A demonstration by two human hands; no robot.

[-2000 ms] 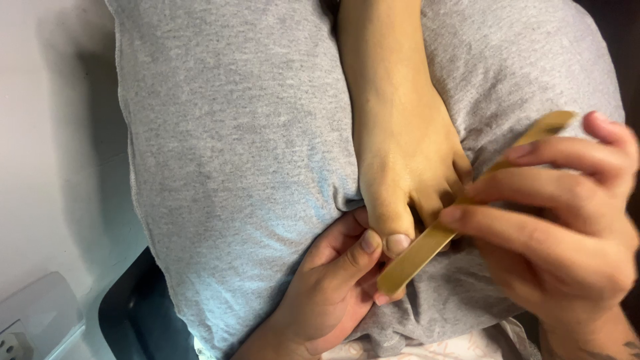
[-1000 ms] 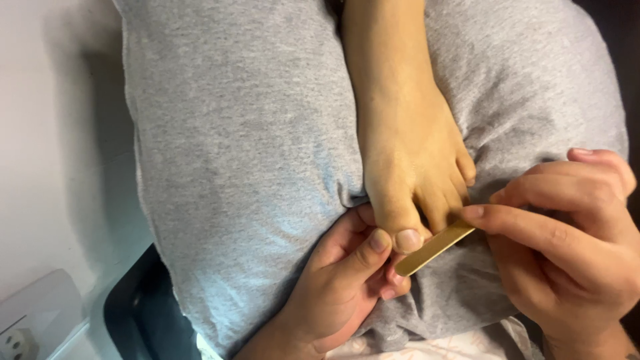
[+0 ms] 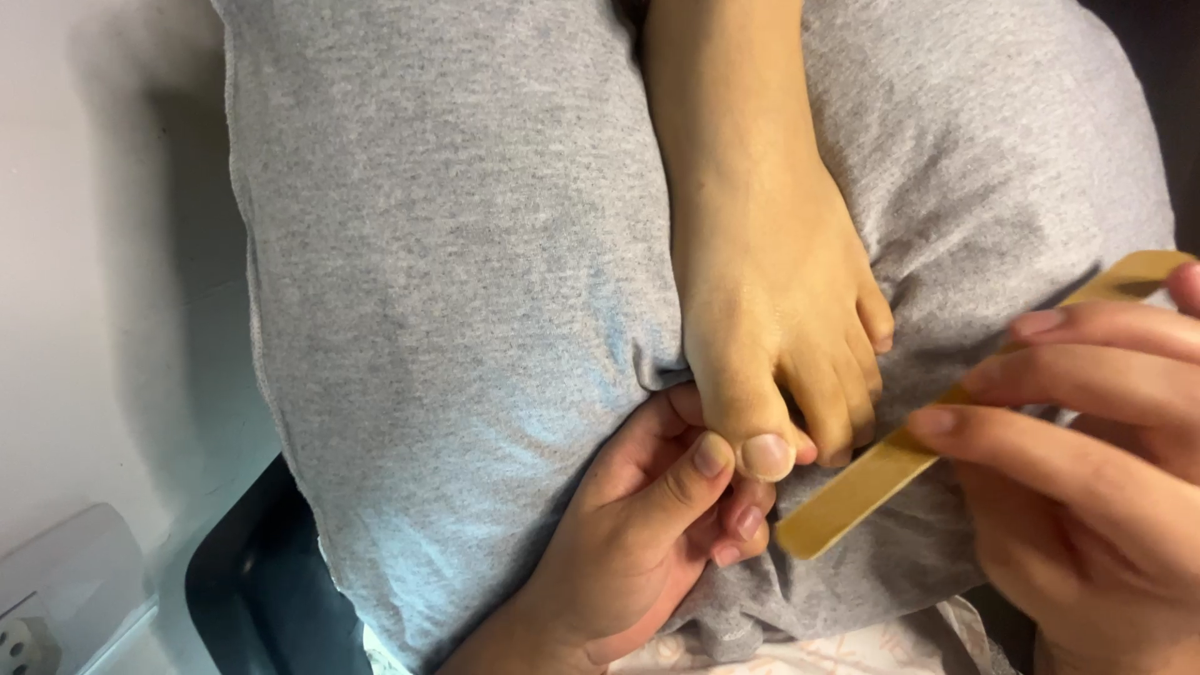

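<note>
A bare foot [image 3: 750,244] lies on a grey heather pillow [image 3: 450,234], toes pointing down in the view. My left hand [image 3: 647,525] grips its big toe [image 3: 750,412] from the side, the thumb at the edge of the toenail [image 3: 767,457] and the other fingers behind and below the toe. My right hand [image 3: 1078,441] holds a yellow nail file [image 3: 862,492] between thumb and fingers, at the right. The file slants from upper right to lower left. Its lower end is a little below and right of the big toe, apart from the nail.
A dark plastic tray or container [image 3: 253,572] shows under the pillow's lower left edge. On the white wall at the far left is a power socket [image 3: 28,637]. Light printed fabric [image 3: 797,652] lies below the pillow at the bottom.
The file has moved down and away from the toenail, and more of its length shows than one second ago. The left hand has kept its hold on the big toe.
</note>
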